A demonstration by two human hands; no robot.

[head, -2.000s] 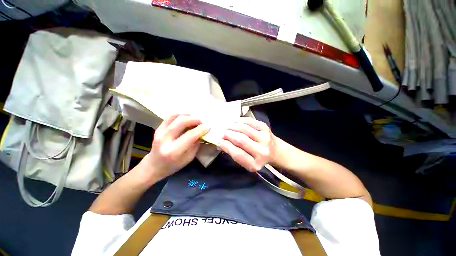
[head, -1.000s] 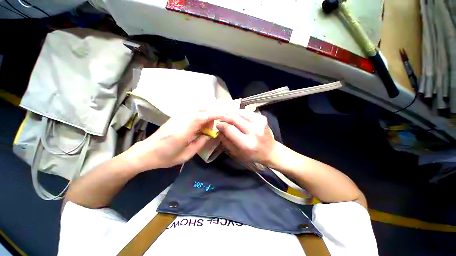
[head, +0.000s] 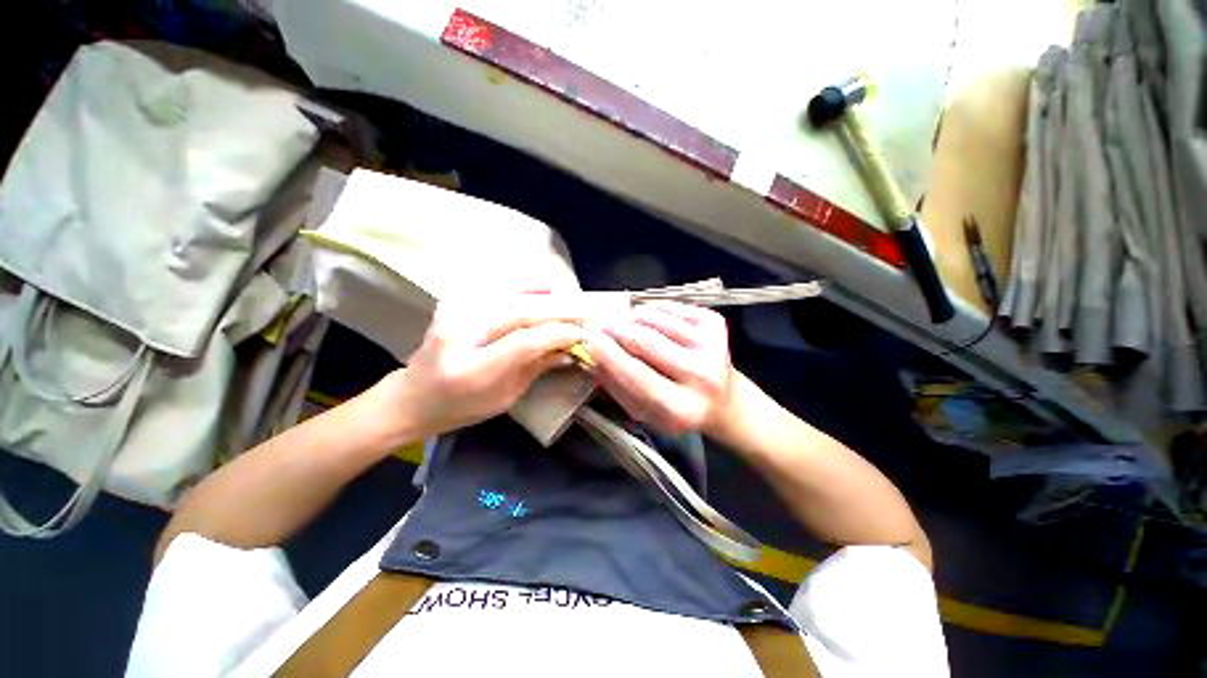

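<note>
A beige tote bag (head: 444, 239) lies across my lap, with a thin yellow edge binding (head: 347, 248) along its side. My left hand (head: 487, 360) grips the bag near its top end. My right hand (head: 666, 366) grips the bag beside it. The fingertips of both hands meet at a small yellow end (head: 580, 354) of the binding. Pale straps (head: 675, 497) hang below my right hand, and others stick out to the right above it. The parts under my fingers are hidden.
Beige bags (head: 133, 199) are heaped at the left. The white worktable (head: 635, 47) carries a worn red strip (head: 596, 90), a hammer (head: 880, 186) and a thin dark pointed tool (head: 980, 262). Grey-beige strips (head: 1092, 199) hang at the right. A dark apron (head: 569, 517) lies under the bag.
The view has shifted, so the table and hammer appear further left. My hands stay together on the yellow end. The straps below my right hand hang closer together, and the upper ones point more level.
</note>
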